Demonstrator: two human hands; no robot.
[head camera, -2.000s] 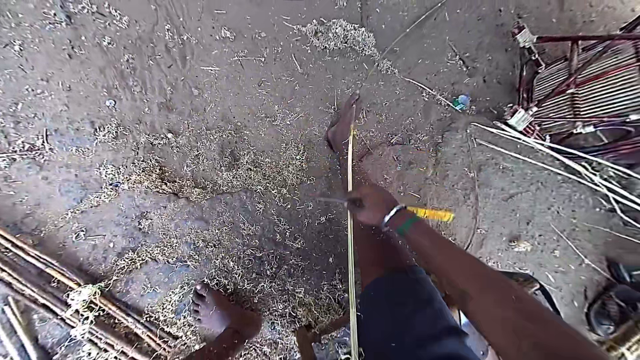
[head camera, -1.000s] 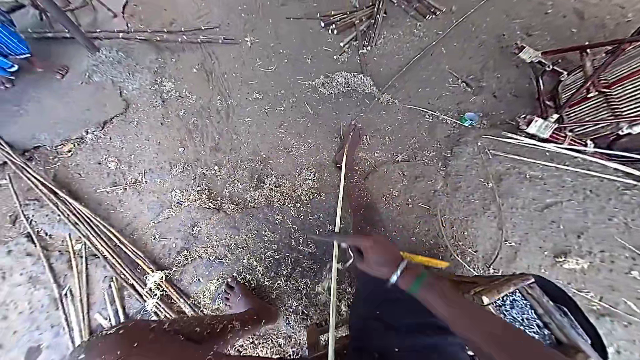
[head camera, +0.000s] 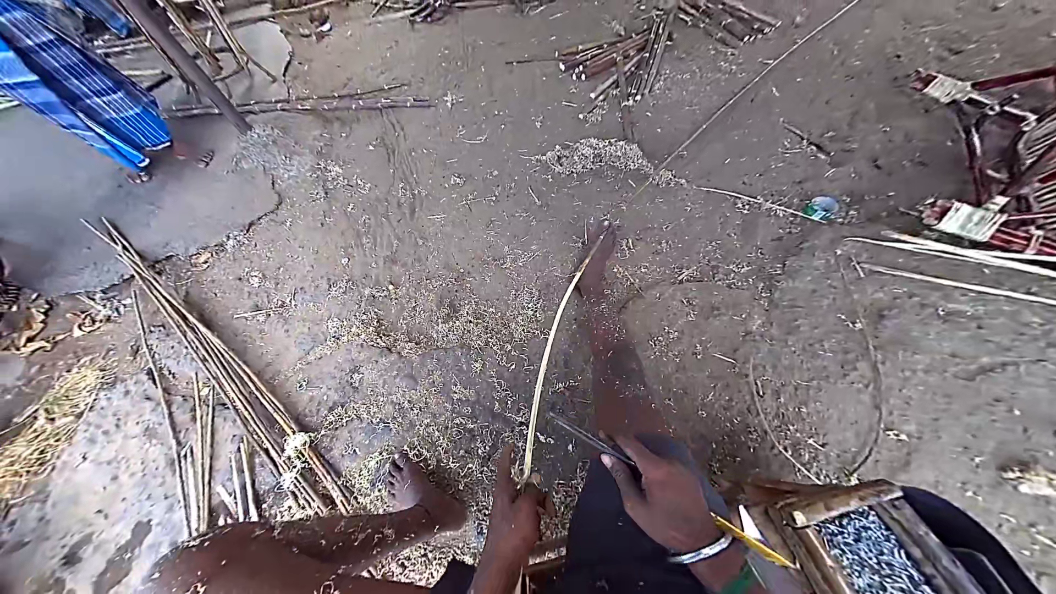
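My left hand (head camera: 516, 516), low in the middle of the view, grips the near end of a pale cane strip (head camera: 544, 355). The strip bows slightly and runs out to my right foot (head camera: 601, 239), where its far end lies. Just right of the strip, my right hand (head camera: 660, 495) is closed around a knife whose thin dark blade (head camera: 577, 431) points up and left, apart from the strip. A yellow handle-like piece (head camera: 751, 540) shows beside my right wrist, which bears a metal bangle (head camera: 701, 552).
Curled shavings (head camera: 445, 429) litter the ground. A bundle of canes (head camera: 223, 371) lies at left, more cane bundles (head camera: 615, 62) at top. A wooden box of small metal pieces (head camera: 870, 549) stands lower right, a cane frame (head camera: 998, 198) at right. A person in blue cloth (head camera: 82, 91) is upper left.
The view has shifted widely, and my left hand now shows on the strip. The blade, over the strip a second ago, is now to its right. The strip has bowed.
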